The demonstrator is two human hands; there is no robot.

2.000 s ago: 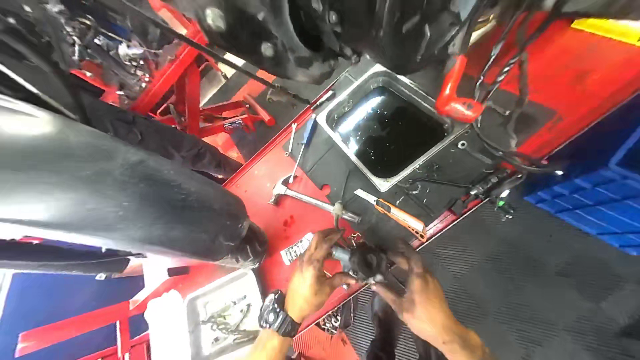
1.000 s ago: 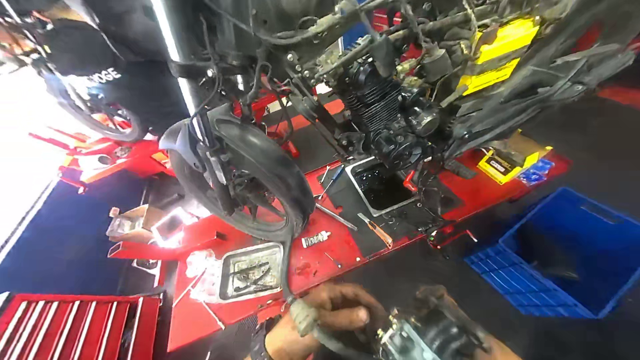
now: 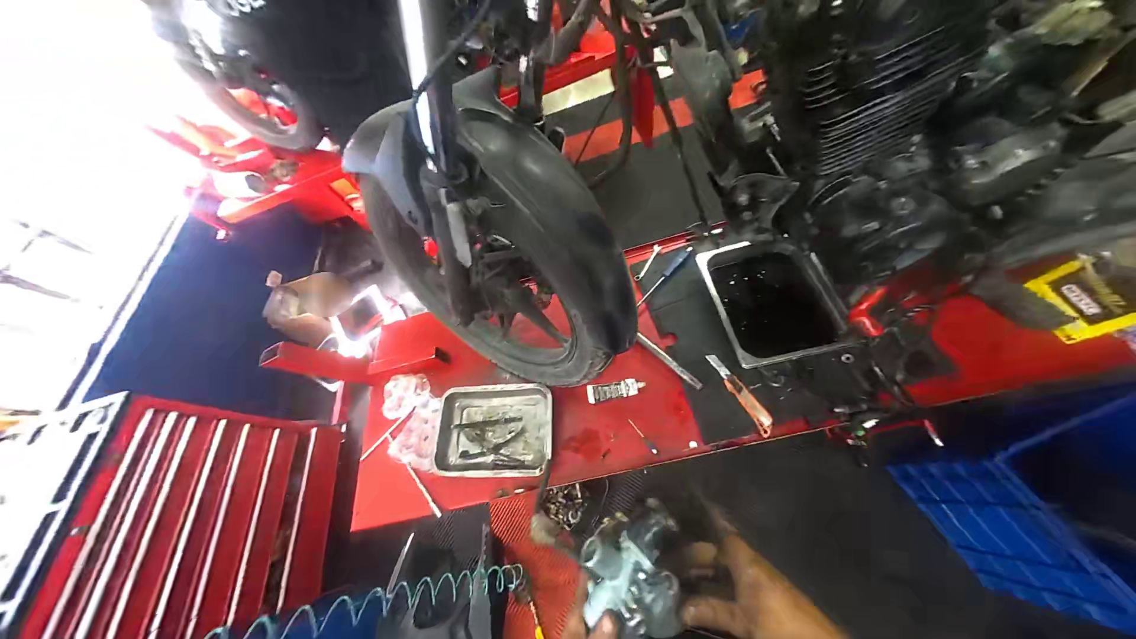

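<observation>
At the bottom of the head view is a metal carburetor [image 3: 630, 568], somewhat blurred. My left hand [image 3: 586, 621], mostly cut off by the lower edge, grips it from below with the thumb on its body. My right hand [image 3: 741, 581] is at its right side, fingers bent close to the body; whether they press on it is unclear. Above lies the red lift platform [image 3: 568, 435] with a metal tray [image 3: 493, 470] of small parts, a tube [image 3: 614, 390], a small screwdriver [image 3: 643, 437] and an orange utility knife [image 3: 744, 398].
A motorcycle's front wheel [image 3: 568, 266] stands over the platform, its engine [image 3: 887, 151] at upper right. A pan of dark liquid [image 3: 772, 302] sits below the engine. A red tool cabinet [image 3: 195, 515] is at left, a blue crate [image 3: 985, 524] at right, a coiled air hose [image 3: 355, 603] at lower left.
The view has swung widely. Two seconds ago both hands were at a dark part over the platform's edge; now they are at the carburetor, which was between them one second ago.
</observation>
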